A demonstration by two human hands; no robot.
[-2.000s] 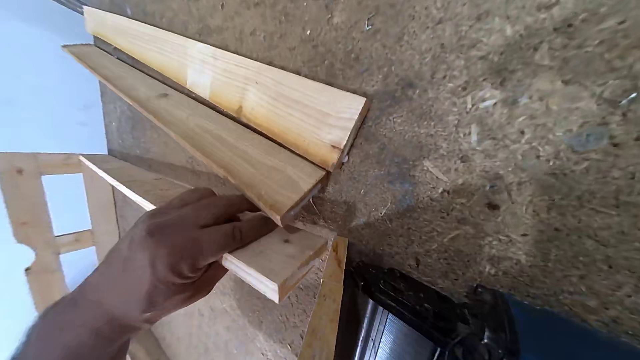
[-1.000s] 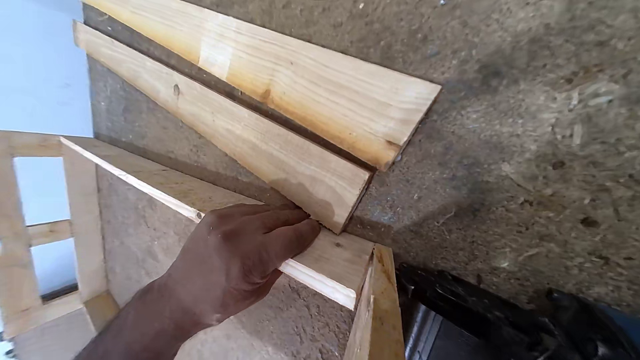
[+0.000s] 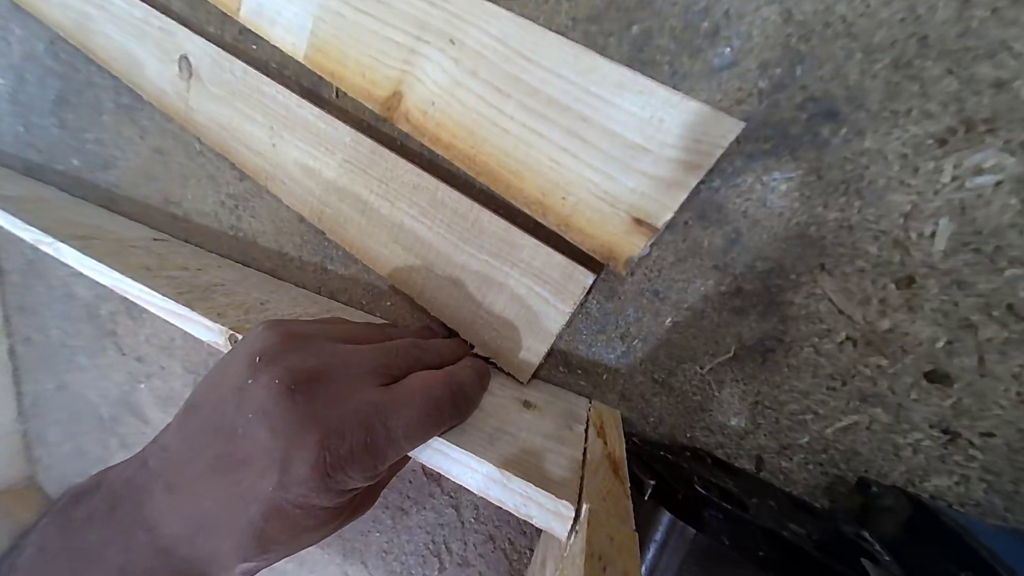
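Note:
My left hand [image 3: 336,416] reaches in from the lower left and is shut on a wooden board [image 3: 520,448] standing on its edge, with the fingers over its far side. The right end of this board meets a second wooden piece [image 3: 608,496] at a corner, a thin dark line between them. Just beyond my fingertips lies a flat wooden plank [image 3: 360,200] with a knot and a shadow near its end. Beyond that plank is a wider plank [image 3: 512,104] with a yellowish edge, a narrow dark gap between the two. My right hand is out of view.
A rough chipboard surface [image 3: 864,320] with wood shavings lies under the planks. At the lower right is a dark tool or machine part [image 3: 744,512], partly cut off, beside a grey metal piece [image 3: 664,544].
The gripped board's right end, apart from the corner piece's far tip two seconds ago, now meets it closely. My left hand stays on the board. The view has moved closer.

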